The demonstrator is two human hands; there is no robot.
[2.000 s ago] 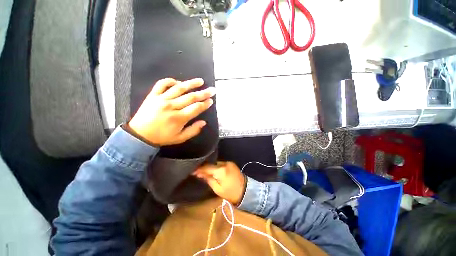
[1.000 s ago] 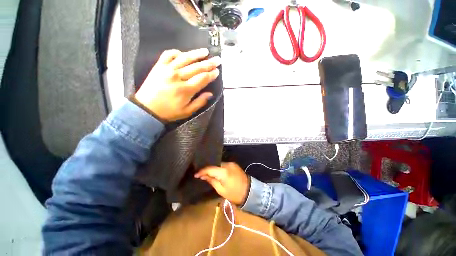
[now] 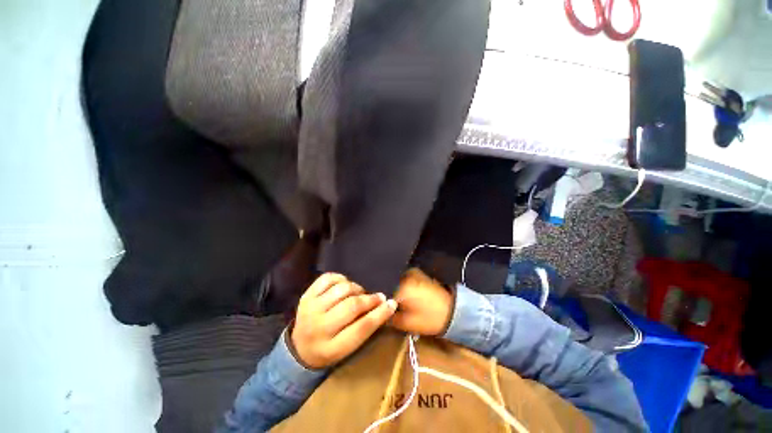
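Note:
A long dark garment panel (image 3: pixel 398 110) runs from the top of the view over the table edge down to my lap. Its face is smooth and dark, with a grey ribbed strip along its left side. My left hand (image 3: pixel 340 320) pinches the panel's lower end near my chest, fingers curled. My right hand (image 3: pixel 423 303) is beside it, touching or nearly touching, and holds the panel's lower right edge; its fingertips are partly hidden. The presser foot is out of view.
Grey and black cloth (image 3: pixel 186 203) lies heaped at left. Red scissors (image 3: pixel 603 15), a smartphone (image 3: pixel 657 106) and keys (image 3: pixel 726 114) lie on the white table (image 3: pixel 550 93). A blue bin (image 3: pixel 664 368) and a red stool (image 3: pixel 698 313) are at right. A white cord hangs over my chest.
My left hand has left the panel near the presser foot and come down beside my right hand. The panel now stretches to my lap. The view has shifted left and down.

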